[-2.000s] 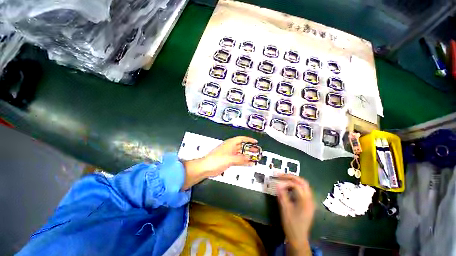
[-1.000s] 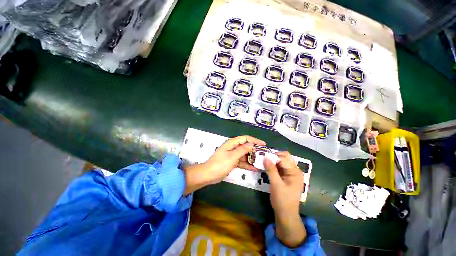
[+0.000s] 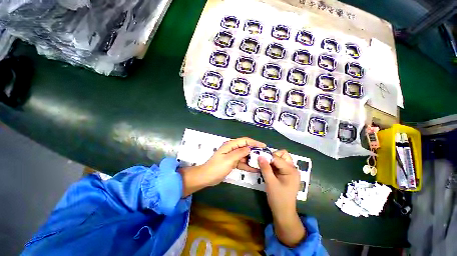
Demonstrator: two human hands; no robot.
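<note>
A watch housing with a white backing piece (image 3: 259, 157) over it is between my hands, above a long white die-cut strip (image 3: 200, 146) with small dark marks and openings. My left hand (image 3: 223, 163) holds the housing from the left with thumb and fingers. My right hand (image 3: 282, 180) presses thumb and fingers on the white piece from the right. The fingers hide much of the housing's dark rim and the middle of the strip. The parts tray (image 3: 337, 108), a translucent sheet, holds rows of dark rounded-square housings behind my hands.
Loose white liners (image 3: 363, 198) lie in a heap at the right. A yellow bin (image 3: 383, 160) holds white marker-like items, with a pinkish charm (image 3: 372, 138) beside it. A tan backing board (image 3: 383, 118) lies under the tray. Crinkled plastic film (image 3: 75, 35) covers a stack at upper left.
Since two seconds ago my right hand has moved from the strip up to the housing and holds a white piece on it. Over the last second both hands have stayed nearly in place.
</note>
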